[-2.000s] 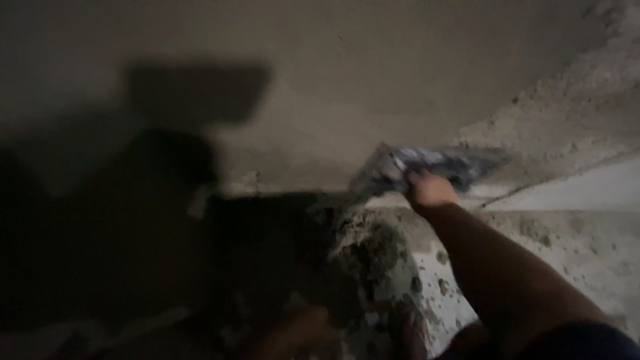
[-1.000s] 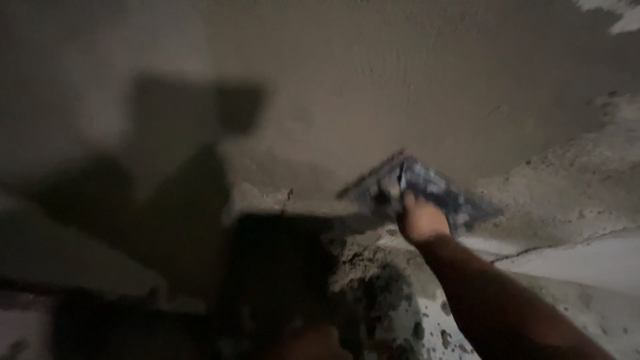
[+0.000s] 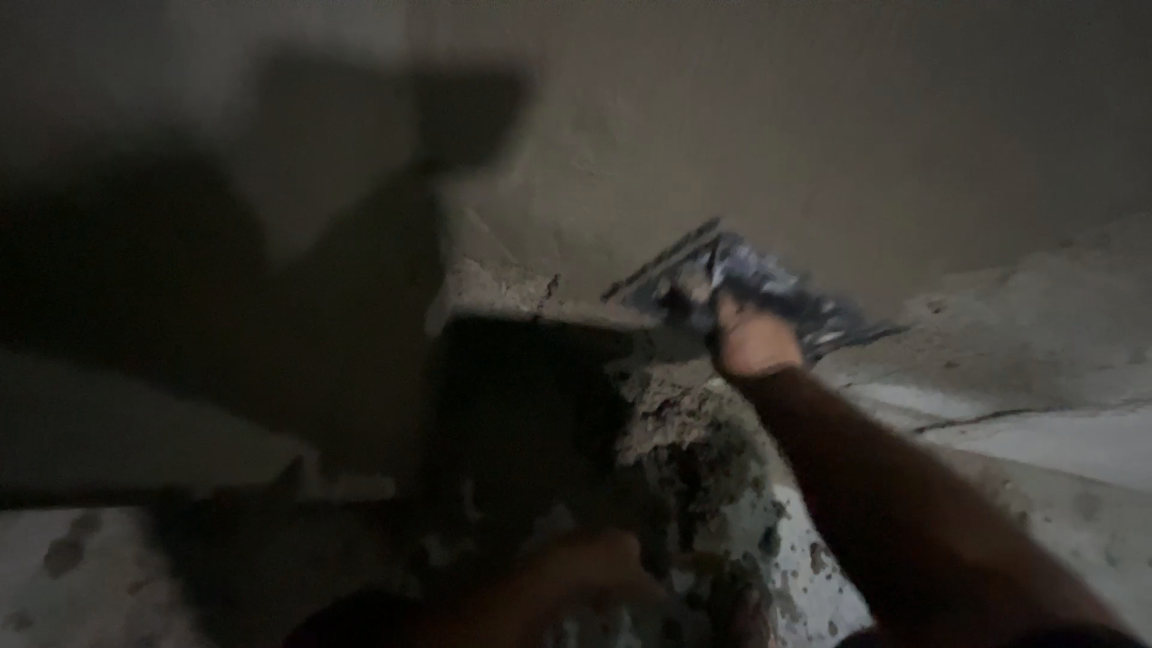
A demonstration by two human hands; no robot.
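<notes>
My right hand [image 3: 756, 340] grips the handle of a plastering trowel [image 3: 792, 288], whose wide blade is smeared with plaster. The trowel lies close against the lower part of a grey plastered wall [image 3: 810, 117]; whether the whole blade touches is unclear. My left hand [image 3: 603, 558] is low in the middle of the view, dim and blurred. Its fingers cannot be made out, nor whether it holds anything. Just above it and to the right, a rough heap of wet mortar [image 3: 675, 409] shows below the trowel.
A pale strip with a dark crack [image 3: 981, 418] runs along the wall's base at right. The floor [image 3: 819, 585] is spattered with mortar. Large dark shadows [image 3: 342, 207] cover the left side of the wall. Another spattered pale patch [image 3: 81, 576] lies at bottom left.
The trowel in my right hand has tilted, its left edge now slanting upward against the wall. The view has shifted somewhat. My left hand shows a little more clearly at the bottom.
</notes>
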